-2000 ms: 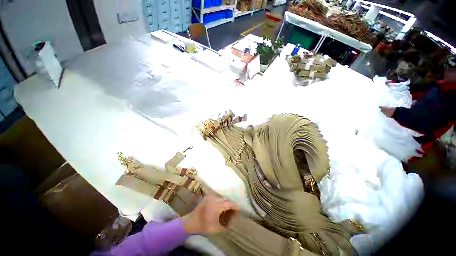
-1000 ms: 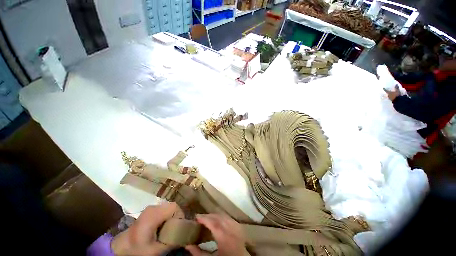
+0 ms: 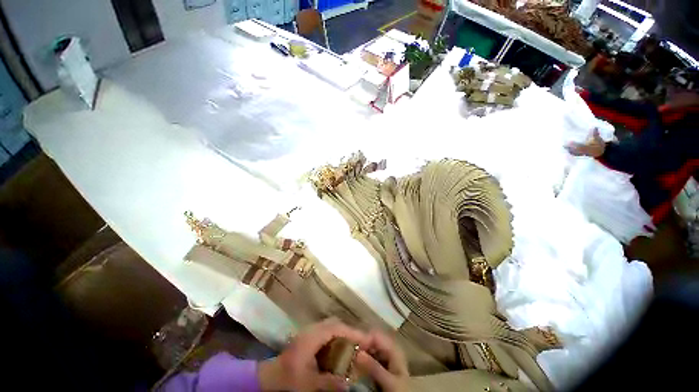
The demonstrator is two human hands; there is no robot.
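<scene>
Both hands are at the bottom centre, close together. My left hand (image 3: 310, 357), with a purple sleeve, grips a folded khaki webbing strap (image 3: 337, 358) with gold metal at its edge. My right hand (image 3: 383, 361) touches the same strap from the right, its fingers bent around it. A smaller pile of straps (image 3: 230, 262) with gold snap hooks and dark-brown leather tabs lies left of centre, its bands running down towards my hands. A large curved bundle of khaki straps (image 3: 452, 199) lies right of centre, with gold hardware at its upper-left end.
White soft wrapping (image 3: 571, 279) is heaped right of the straps. A person's hand (image 3: 589, 145) with a dark sleeve touches it. Small strap bundles (image 3: 490, 86) lie at the table's far end near a plant (image 3: 420, 57). Clear plastic sheet (image 3: 230, 115) lies on the far left table. Brown cartons stand below the left edge.
My left hand has moved right and now holds the strap close beside my right hand. The view has shifted slightly. The other person's hand has moved left and lower over the white wrapping.
</scene>
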